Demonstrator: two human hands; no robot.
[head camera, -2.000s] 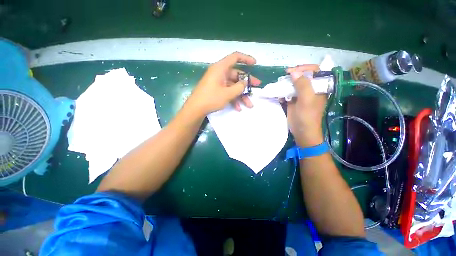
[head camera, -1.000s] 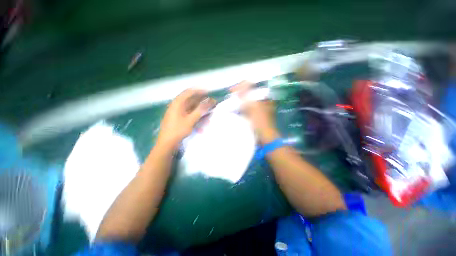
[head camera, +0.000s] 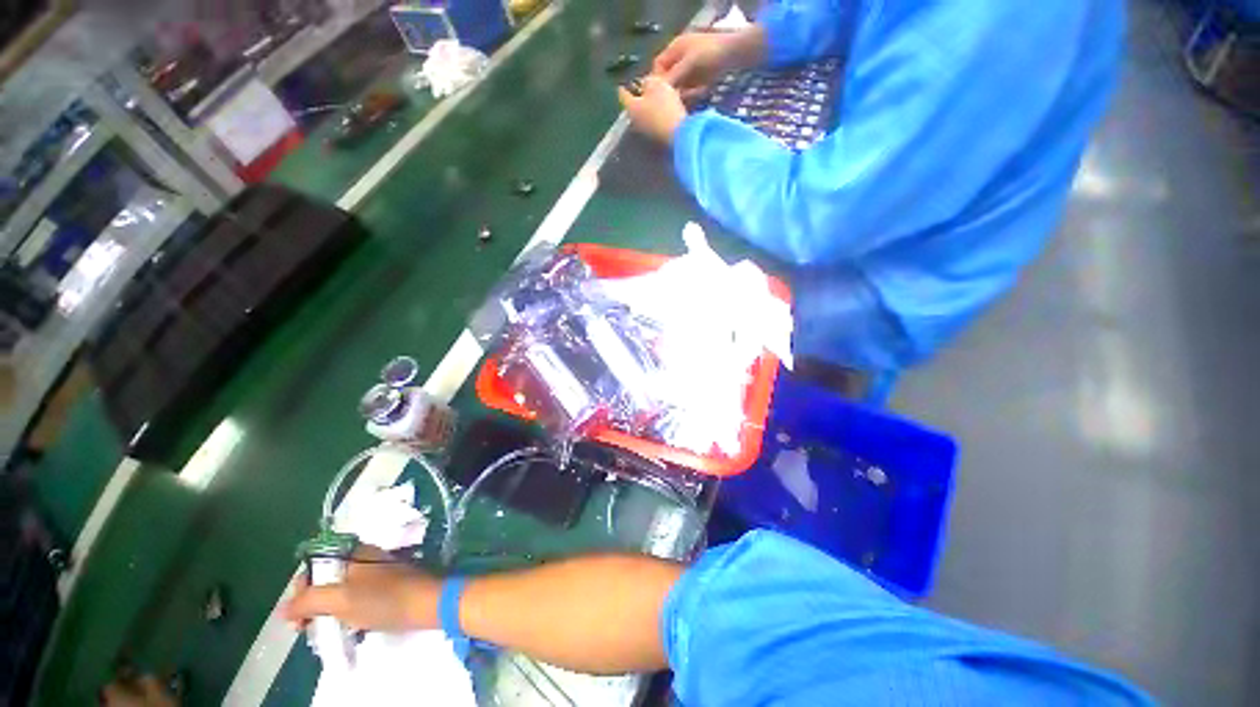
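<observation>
My right hand (head camera: 366, 597) is closed around the white glue syringe (head camera: 329, 608), with its green fitting (head camera: 326, 547) at the top and the narrow end pointing down. A blurred patch of fingers (head camera: 136, 691), likely my left hand, is cut off at the bottom left, over the green belt beside a small dark component (head camera: 176, 681). Whether it holds anything cannot be told. White paper (head camera: 394, 673) lies under my right hand. Another component (head camera: 214, 602) lies on the belt.
A clear hose (head camera: 449, 504) loops beyond my right hand, near a labelled bottle (head camera: 408, 417). A red tray (head camera: 753, 428) holds shiny bags and white cloths, above a blue bin (head camera: 898, 483). A person in a blue smock works beyond. Black trays (head camera: 221, 304) stand across the belt.
The view has swung right, bringing the neighbouring person, blue bin and black trays into sight. The fan has left view. My right hand still holds the syringe; the hands are farther apart.
</observation>
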